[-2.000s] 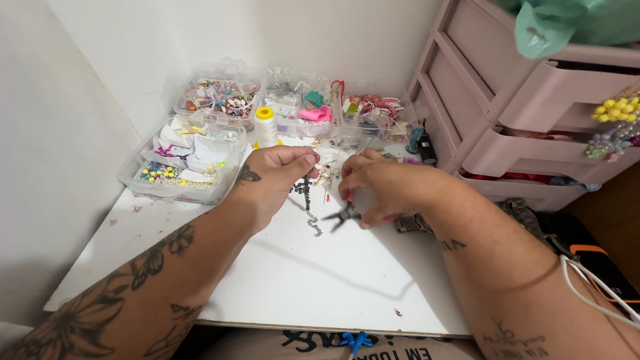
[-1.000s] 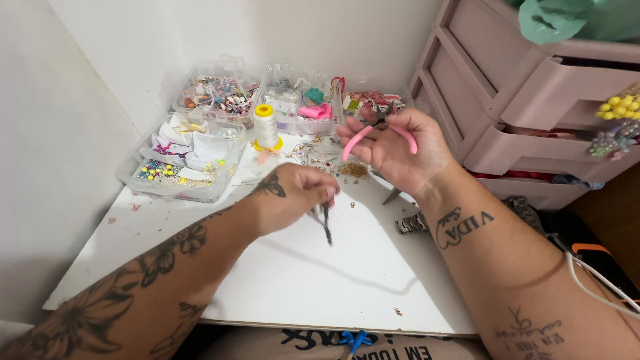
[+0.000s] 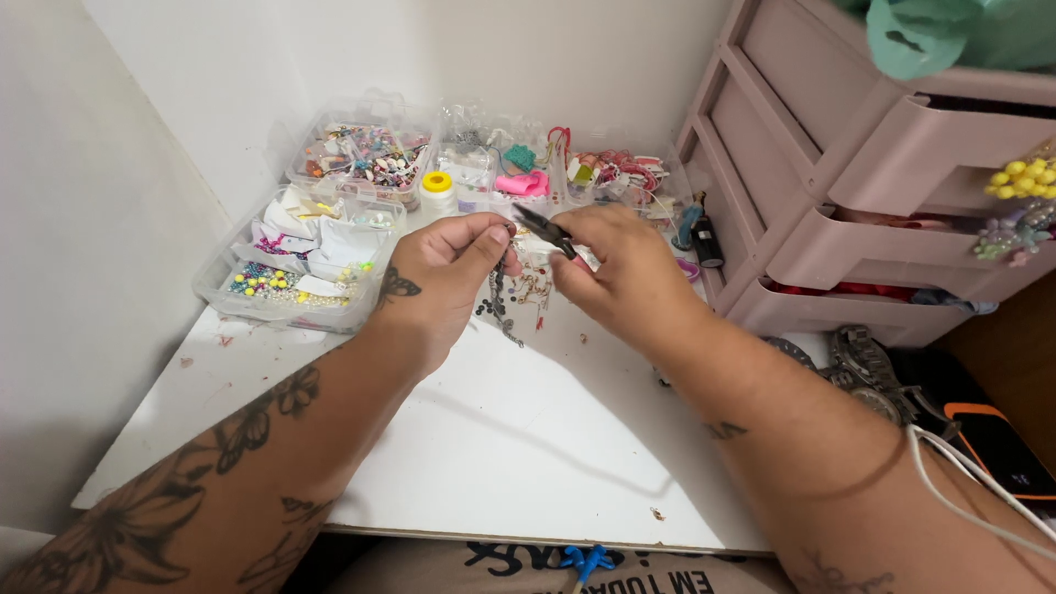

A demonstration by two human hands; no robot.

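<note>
Between thumb and forefinger, my left hand [image 3: 454, 268] pinches the upper end of a dark beaded chain [image 3: 498, 301], which hangs down toward the white tabletop. My right hand [image 3: 623, 268] is closed around pliers [image 3: 546, 231] whose dark jaws point up and left, close to my left fingertips; only a bit of the pink handle shows, the rest is hidden in the palm. Whether the jaws touch the chain cannot be told. Small black beads and gold-coloured findings [image 3: 532, 285] lie on the table between and behind my hands.
Clear plastic boxes of beads [image 3: 216, 289] and cords [image 3: 577, 198] stand along the wall, with a spool of white thread [image 3: 438, 198] before them. A pink drawer unit [image 3: 899, 239] rises at right. Metal watches [image 3: 862, 355], a dark device [image 3: 982, 421] and a white cable lie near my right forearm.
A second ago the pliers lay across my open right palm with both pink handles showing; now that hand grips them beside my left fingers. My left hand has risen with the chain.
</note>
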